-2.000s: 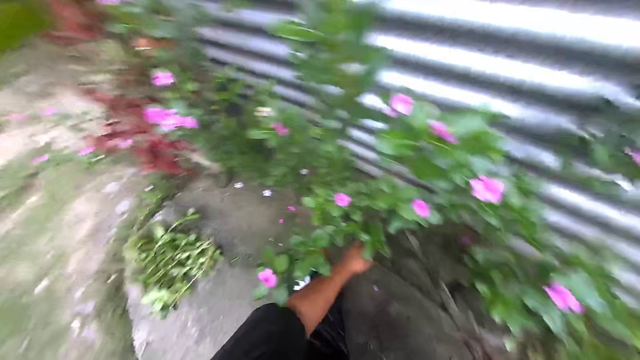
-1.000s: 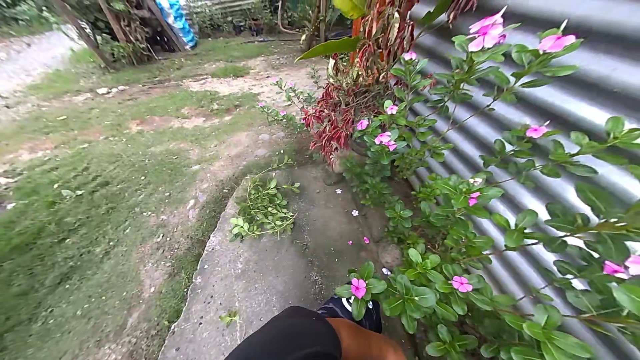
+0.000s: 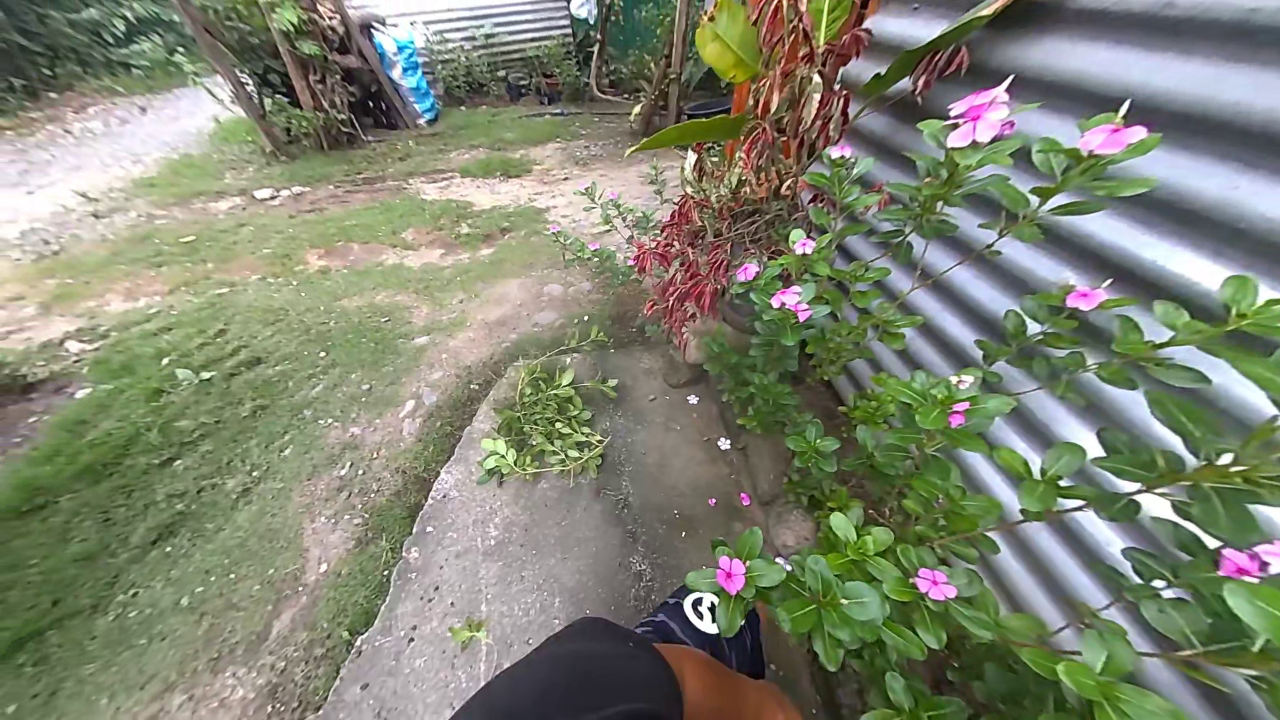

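Note:
Neither of my hands shows. A bare arm [image 3: 725,690] below a black sleeve [image 3: 590,675] enters at the bottom centre and runs down out of the frame at right, its hand hidden. Beside it, leafy periwinkle plants [image 3: 850,600] with pink flowers spread along the right side. A pile of cut green stems [image 3: 550,420] lies on the concrete slab [image 3: 500,570] ahead, and a small green sprig [image 3: 468,631] lies nearer. Dark cloth with a white mark [image 3: 700,612] is partly visible beyond the arm.
A corrugated metal wall [image 3: 1020,400] rises on the right behind the plants. Drooping red-leaved foliage [image 3: 680,265] hangs past the slab's far end. Grass [image 3: 200,430] and bare soil lie to the left. Farther back are wooden posts [image 3: 230,75] and a blue-and-white sack [image 3: 405,70].
The view has swung up and left since two seconds ago. The hand seen then low among the flowering stems is now out of sight.

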